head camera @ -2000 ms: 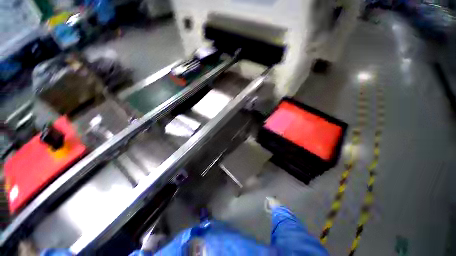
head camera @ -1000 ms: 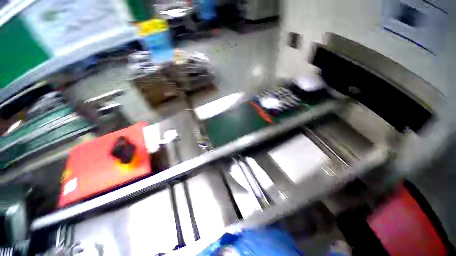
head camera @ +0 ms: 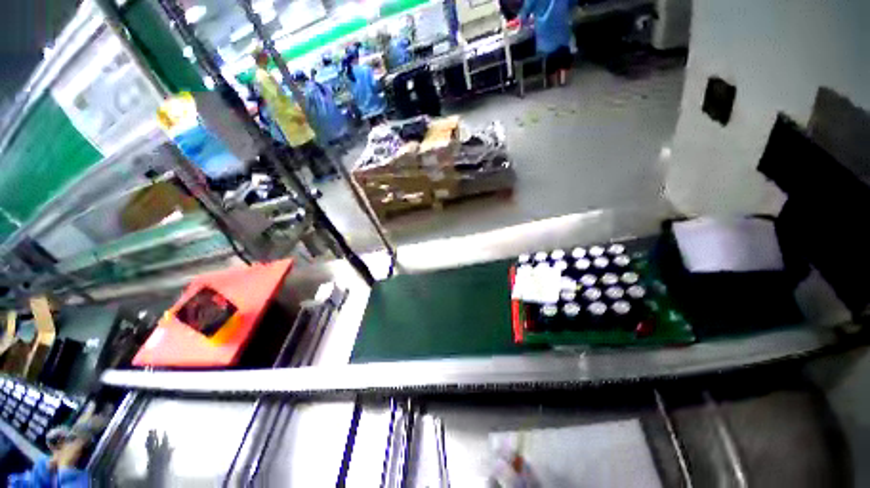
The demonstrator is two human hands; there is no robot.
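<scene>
A green circuit board with rows of white-topped black capacitors (head camera: 596, 286) lies on the green mat (head camera: 434, 315) beyond the near rail. A white piece covers part of its left side, and a red strip edges it. A white sheet (head camera: 591, 456) lies on the line bed at the bottom. A small pale blurred shape is at that sheet's left edge; I cannot tell whether it is my right hand. My left hand is not identifiable. A blue sleeve and a pale hand-like shape show in the lower left corner; whose they are is unclear.
The metal rail (head camera: 458, 374) crosses the view. A red-orange board (head camera: 219, 315) holding a black fan (head camera: 205, 311) is at left. A black tray (head camera: 730, 272) with a white sheet is near the machine (head camera: 754, 124). Cartons (head camera: 434, 172) and several people are behind.
The view has swung left and moved closer to the mat and capacitor board. The red-topped black box has left the view. The blue sleeve at bottom centre is gone.
</scene>
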